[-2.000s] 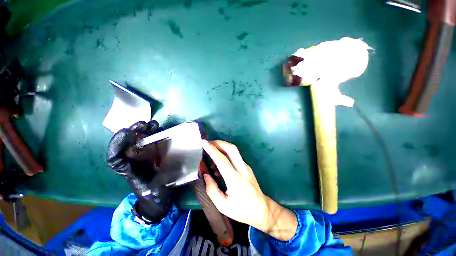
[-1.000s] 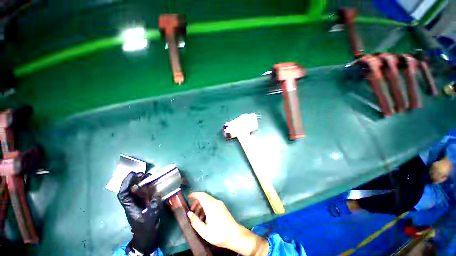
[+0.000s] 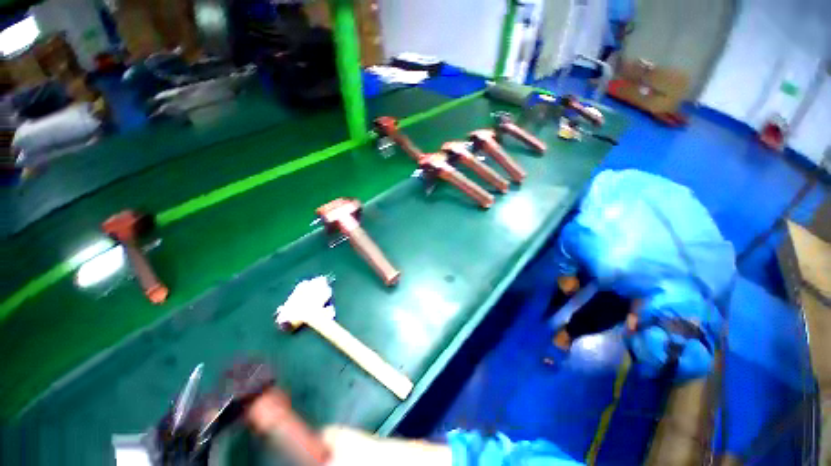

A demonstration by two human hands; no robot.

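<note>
A reddish-brown handheld unit [image 3: 284, 422] is at the bottom left, blurred, its dark head up and left. My left hand [image 3: 173, 439], in a black glove, is at the head's left side, with shiny edges of a metal plate [image 3: 188, 399] sticking up from it; its fingers are blurred. My right hand [image 3: 383, 450], bare, is at the handle's lower end, blurred and cut off by the bottom edge. A silver-white sheet piece [image 3: 133, 450] shows left of the glove. A mallet [image 3: 363, 357] with a white-wrapped head lies on the green bench beyond the unit.
Several reddish-brown units lie along the bench, one [image 3: 364, 244] beyond the mallet and one [image 3: 138, 257] at the left. A green post [image 3: 347, 73] stands at the back. Right of the bench, a person in blue [image 3: 647, 246] bends low beside a brown carton edge [image 3: 683, 423].
The view has swung right and up, showing more bench, the hall and the bent person. My hands and the held unit now sit low at the left, blurred and partly cut off.
</note>
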